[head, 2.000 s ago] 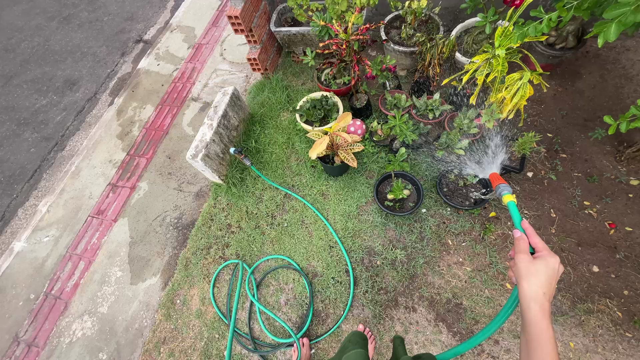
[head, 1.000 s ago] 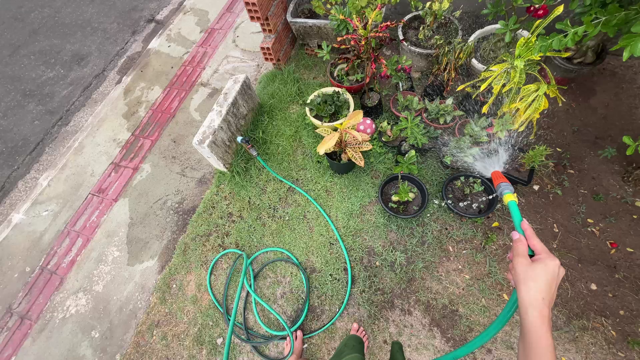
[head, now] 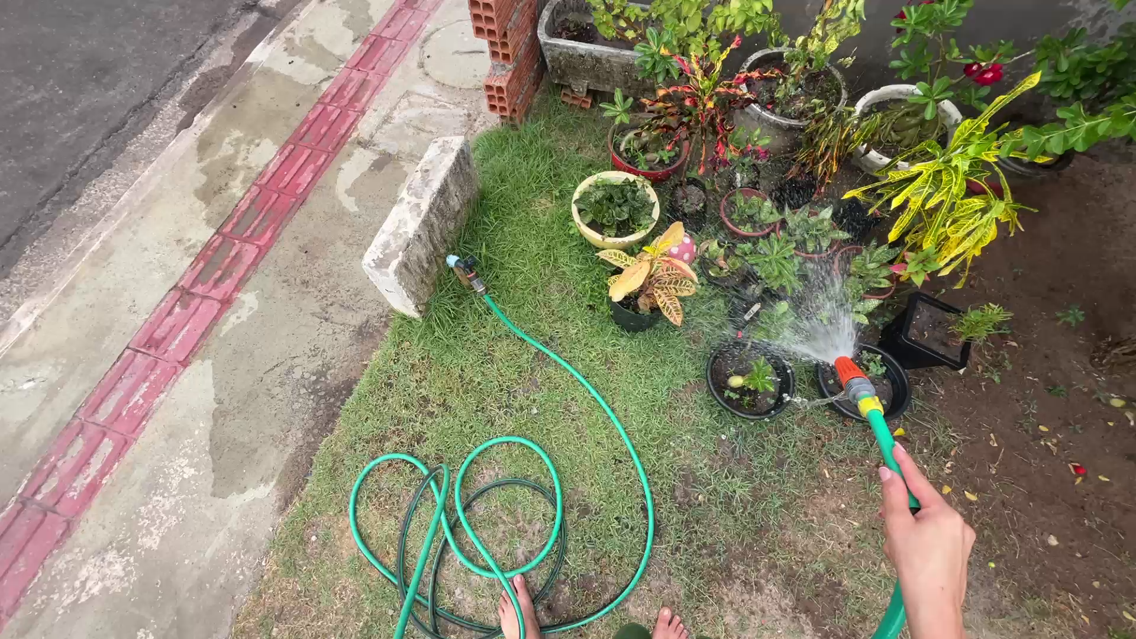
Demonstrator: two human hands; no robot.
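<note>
My right hand (head: 927, 541), at the lower right, is closed around a green garden hose (head: 883, 439) a little behind its nozzle. The orange spray nozzle (head: 850, 373) points up and away and throws a fan of water over the potted plants. Its tip overlaps a round black pot (head: 896, 390) in the view. To the left of that pot stands another black pot (head: 750, 410) with a small seedling. Drops also leak sideways near the nozzle's connector. My left hand is not in view.
Coiled hose (head: 457, 524) lies on the grass by my bare feet, one running up to a tap fitting (head: 468, 273) beside a concrete slab (head: 426, 222). A cream pot (head: 615, 240), a croton pot (head: 635, 318) and a square black pot (head: 901, 342) stand ahead. Hollow bricks (head: 513, 80) are stacked behind.
The spray now fans up and left over the pots; the nozzle has shifted slightly left relative to the black pots. My right hand has kept its hold on the hose.
</note>
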